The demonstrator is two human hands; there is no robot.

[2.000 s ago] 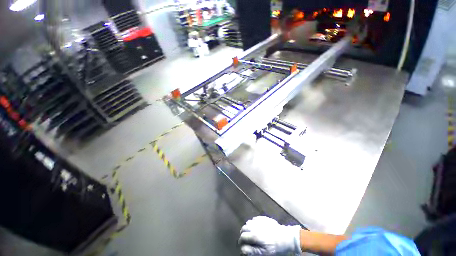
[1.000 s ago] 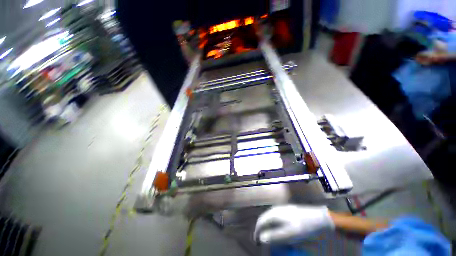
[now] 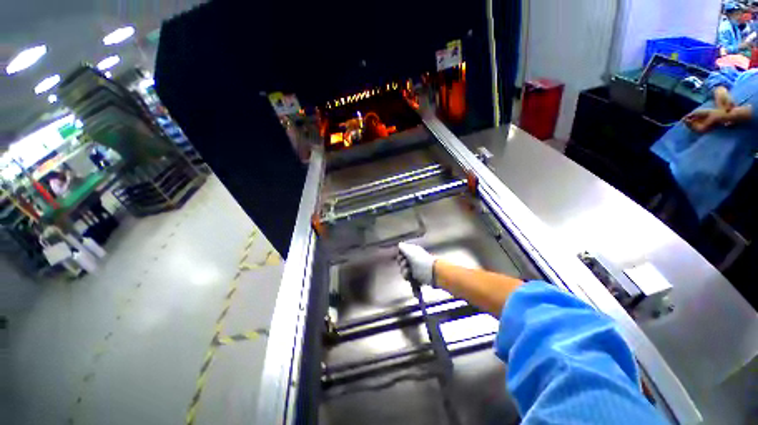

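Observation:
The open carrier frame [image 3: 403, 202] lies between two long silver conveyor rails [image 3: 295, 315], with small orange corner blocks at its far corners. A dark bar [image 3: 434, 336] runs lengthwise through the middle of the frame. My right hand [image 3: 416, 264], in a white glove with greyed fingertips, reaches over the frame from the right. Its fingers are curled around the far end of the dark bar. My blue sleeve hides part of the right side of the frame. My left hand is out of the picture.
A black machine opening [image 3: 366, 124] glows orange at the far end of the rails. A metal block [image 3: 647, 282] sits on the steel table [image 3: 548, 187] right of the right rail. Another person's hands and blue sleeves show at the far right. Black racks stand at left.
The view has moved closer to the frame and the machine opening. My right hand has gone from the near end, outside the frame, forward over it and closed on the dark bar.

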